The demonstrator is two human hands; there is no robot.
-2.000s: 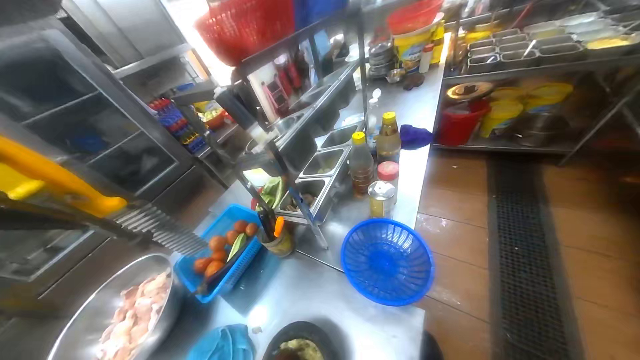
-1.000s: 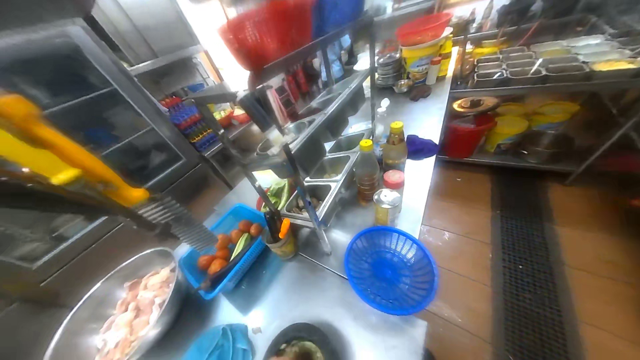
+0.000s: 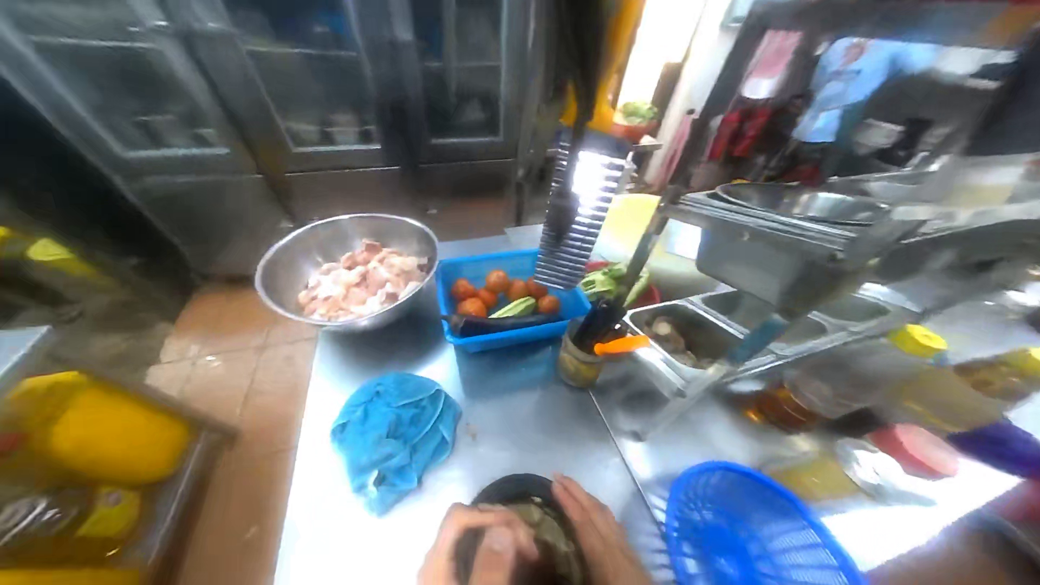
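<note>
At the bottom centre a dark round mortar (image 3: pixel 516 487) stands on the steel table, with pale greenish food (image 3: pixel 543 528) inside. My left hand (image 3: pixel 479 546) is over its left side, fingers curled round a dark, blurred thing that looks like a pestle. Against the mortar's right rim lies my right hand (image 3: pixel 597 532), fingers extended along the side. Left of the mortar is a crumpled blue cloth (image 3: pixel 396 435); to the right stands a blue plastic basket (image 3: pixel 751 520).
Behind are a steel bowl of raw meat (image 3: pixel 361 280), a blue tray (image 3: pixel 512 335) of tomatoes and other vegetables, and a utensil pot (image 3: pixel 578 366). A toothed metal blade (image 3: pixel 581 203) hangs overhead. Steel food pans (image 3: pixel 691 333) and blurred bottles stand to the right.
The view has swung far to the left and down, bringing both hands at the mortar into sight. No plain move of the bowl, tray or basket shows.
</note>
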